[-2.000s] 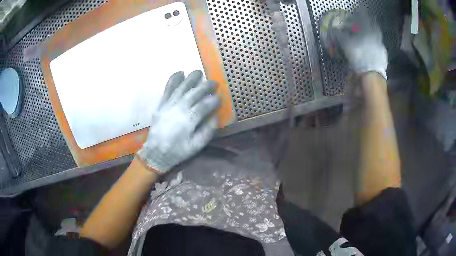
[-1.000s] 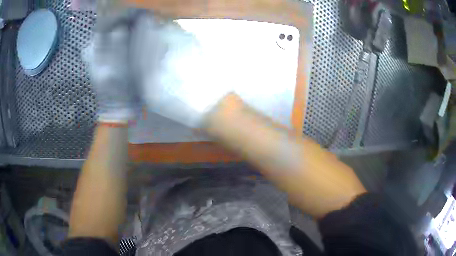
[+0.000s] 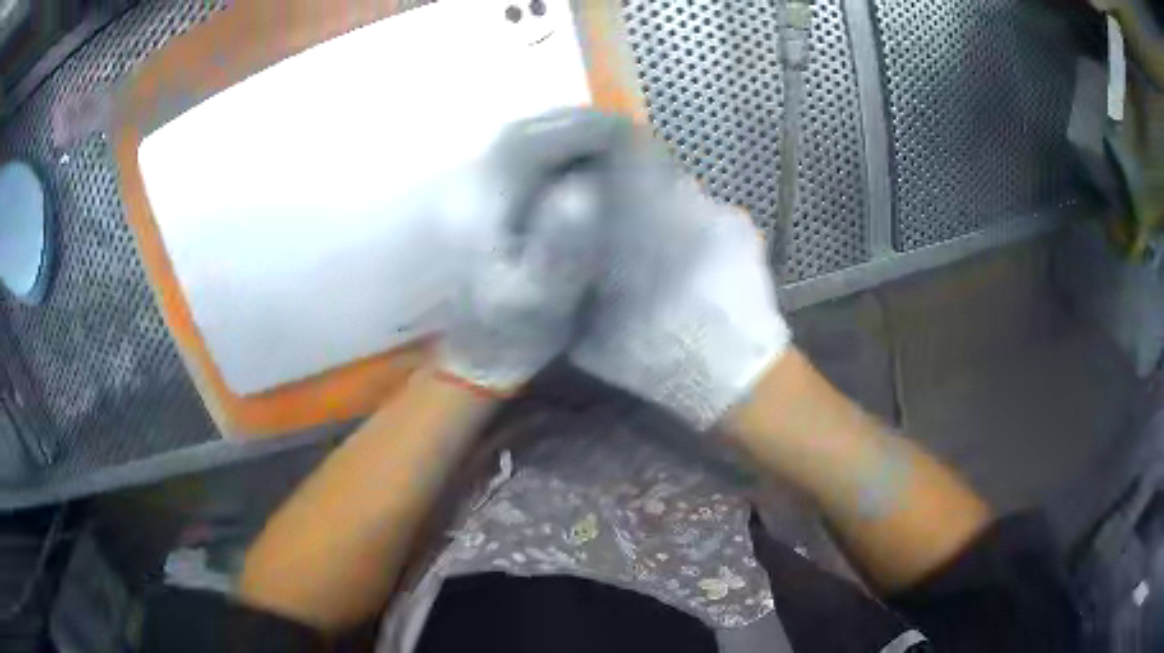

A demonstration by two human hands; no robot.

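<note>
A white rounded metal panel (image 3: 294,230) lies on the orange-bordered fixture (image 3: 300,406), with two small dark holes near its upper right corner. My left hand (image 3: 511,287) and my right hand (image 3: 683,287), both in grey-white knit gloves, are close together over the panel's right part and the fixture's right border. Both are blurred and their fingers are bent towards each other. Whether they hold something between them cannot be told. They hide the panel's lower right corner.
The perforated metal bench (image 3: 983,115) runs behind and to both sides, with a raised front edge. A light blue round disc (image 3: 22,230) is at the far left. A strap-like strip (image 3: 794,115) and a metal divider (image 3: 872,128) cross the bench to the right. A yellow-green thing hangs far right.
My right hand has come from the right of the bench, over the panel's left part, to its right part. My left hand also went left and came back. The camera view has turned.
</note>
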